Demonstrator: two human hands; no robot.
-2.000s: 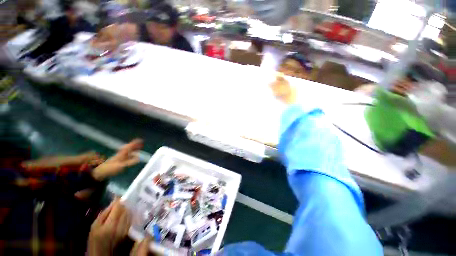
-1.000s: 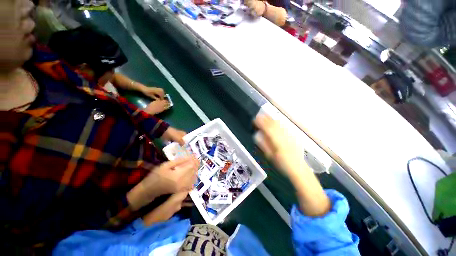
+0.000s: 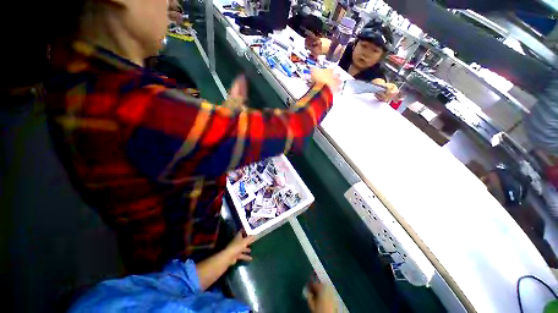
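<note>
A white parts tray [image 3: 278, 225], filled with mixed small white, blue and dark pieces, stands on the green worktop beside the pale guide rail. My left hand [image 3: 237, 249], in a blue sleeve, is at the tray's near corner with its fingers apart; whether it touches the tray is unclear. My right hand [image 3: 321, 298] is low in the picture, blurred and cut off by the bottom edge, over the guide rail. Something small and whitish may be at its fingertips, but this is unclear. A plaid sleeve covers the tray's far side.
A person in a plaid shirt [image 3: 171, 147] leans across from the left, one hand on a heap of loose components [image 3: 284, 58] on the white shelf [image 3: 428, 177]. Another person faces us behind it. A power strip [image 3: 385, 235] is fixed to the shelf side. A guide rail [image 3: 306, 244] runs along the worktop.
The plaid-shirted person has let go of the tray and reached across to the shelf. My right hand has dropped back from over the belt. My left hand has come into view by the tray.
</note>
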